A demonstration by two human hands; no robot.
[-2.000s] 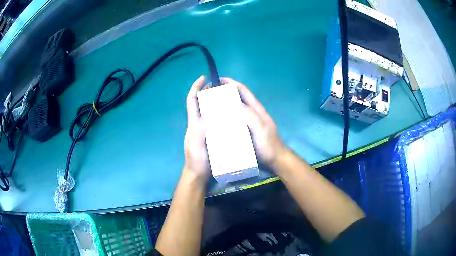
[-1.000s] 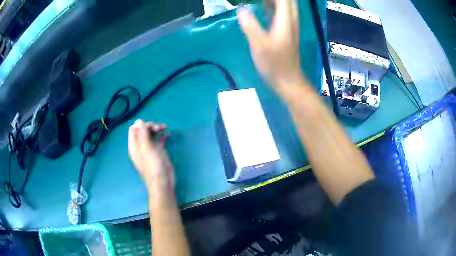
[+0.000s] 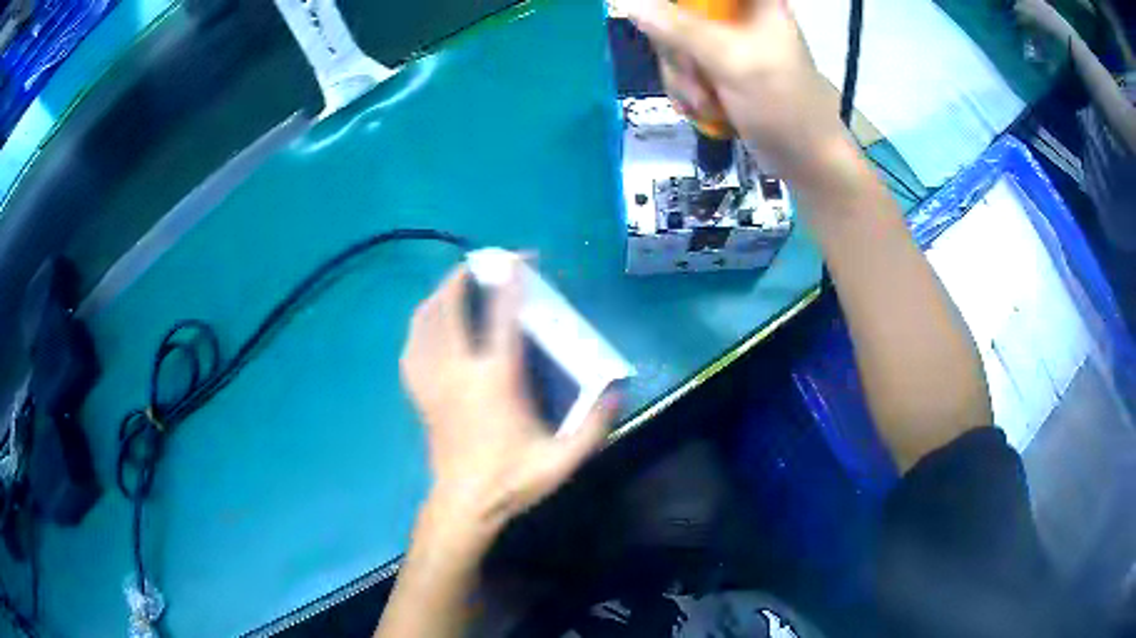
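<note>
My left hand (image 3: pixel 480 399) is blurred and grips the housing with the white cover (image 3: pixel 561 327). The housing is tilted on its side near the bench's front edge, its black base facing my palm. The black power cord (image 3: pixel 330 271) runs from its far end to a tied coil at the left. My right hand (image 3: pixel 747 69) holds the orange electric screwdriver (image 3: pixel 713 10) upright, with its dark nose at the front of the screw feeder (image 3: pixel 708 237). The driver tip is too small to make out.
Waiting black corded units (image 3: pixel 56 386) lie at the far left. A plug in a clear bag (image 3: pixel 143 607) is at the lower left. The blue crate (image 3: pixel 916 224) with white covers stands at the right. Another person's arm (image 3: pixel 1081 56) shows at the upper right.
My right hand has taken the orange screwdriver and brought it to the feeder. My left hand has closed on the housing, which is now tilted. The view has turned right.
</note>
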